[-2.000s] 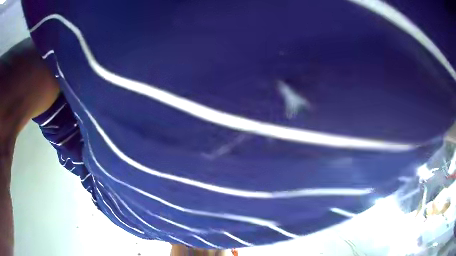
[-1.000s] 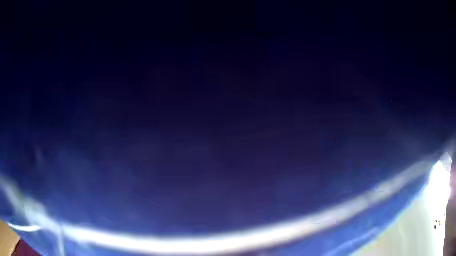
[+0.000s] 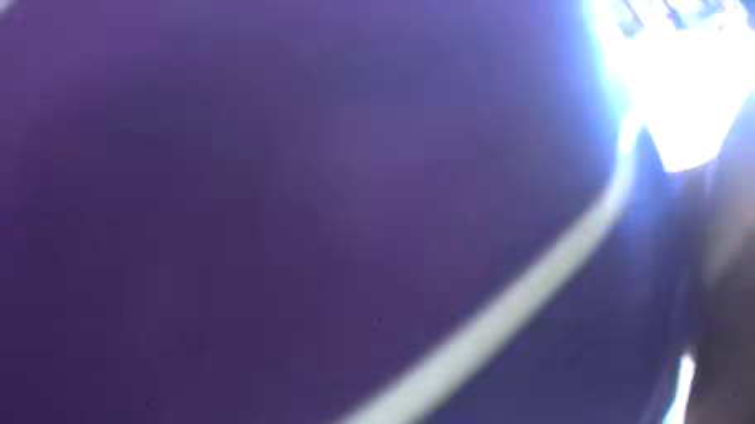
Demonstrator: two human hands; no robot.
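Note:
Dark purple cloth (image 3: 281,207) fills nearly all of the head view, very close to the camera and blurred. A white stripe (image 3: 497,323) runs on it from the bottom middle up to the upper right. A short second white line (image 3: 681,389) shows at the lower right. My left hand is out of the picture or hidden by the cloth. A blurred brownish shape at the right edge may be part of my right hand or arm (image 3: 733,281); no fingers can be made out.
A glaring white area (image 3: 691,99) shows past the cloth at the upper right, with small blurred grey shapes above it. The cloth hides everything else.
The cloth's stripe has gone from a low curve along the bottom to a slant at the right. The bright gap has moved from lower right to upper right. The view is lighter.

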